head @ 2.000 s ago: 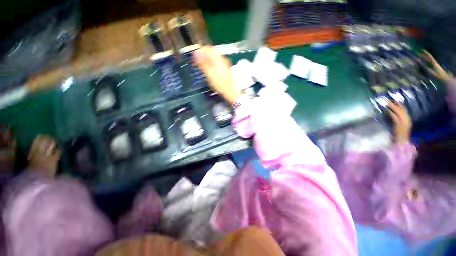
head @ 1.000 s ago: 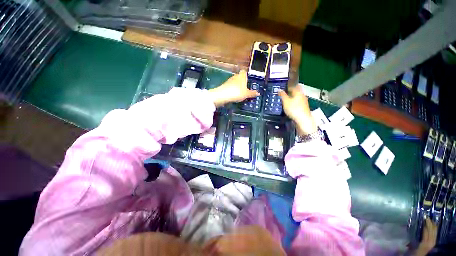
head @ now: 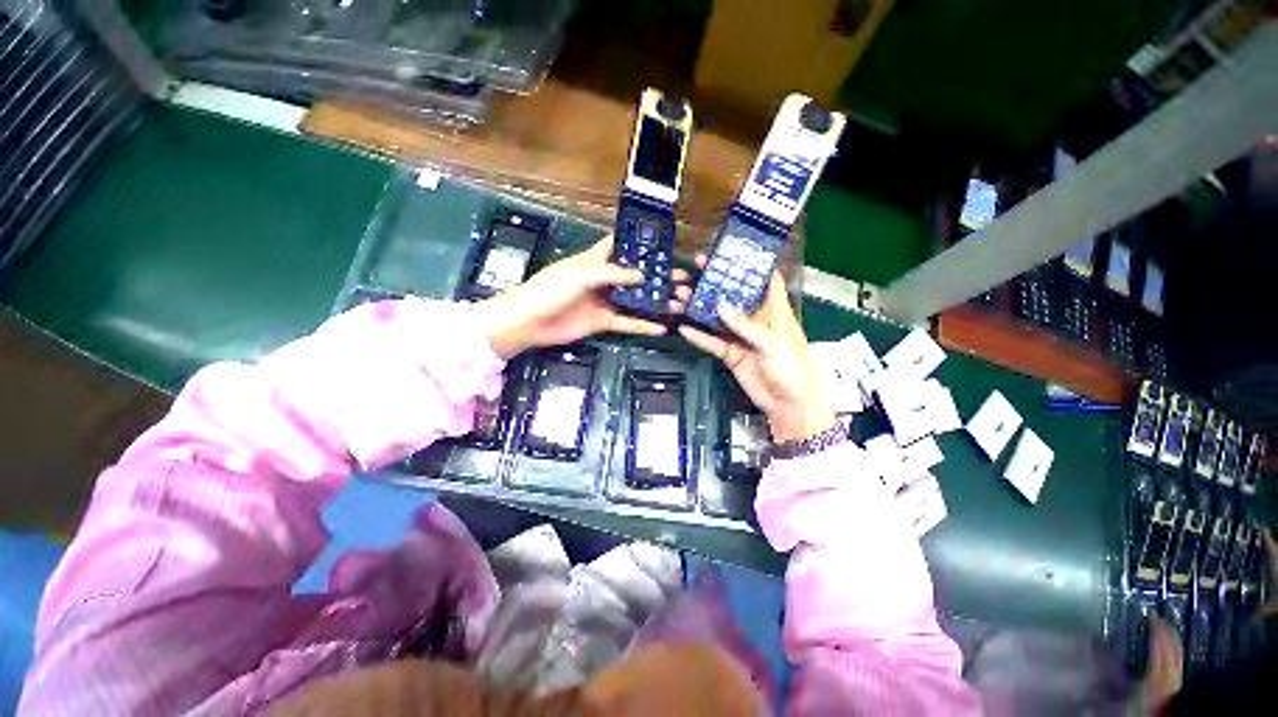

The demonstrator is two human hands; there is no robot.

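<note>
My left hand point(head: 572, 297) holds an open flip phone point(head: 646, 252) by its dark blue keypad half, thumb on the keys; its screen looks dark. My right hand point(head: 768, 356) holds a second open flip phone point(head: 740, 259), tilted to the right, thumb at the lower keys; its screen is lit white with blue blocks and its keys are lit. Both are above the clear blister tray point(head: 594, 469). Closed phones point(head: 558, 404) with pale centres lie in the tray pockets; one at the right is partly hidden by my right hand.
Small white cards point(head: 918, 404) lie loosely right of the tray. A wooden board point(head: 421, 143) and a yellow-brown carton point(head: 771, 56) are behind. Stacked clear trays point(head: 56, 154) stand far left. A pale metal beam point(head: 1037, 203) crosses the right, with rows of other phones point(head: 1177, 544) beyond.
Both phones have been lifted from the board and tray edge into my hands. The right one has tilted to the right, and its screen now shows blue blocks. The view has shifted slightly.
</note>
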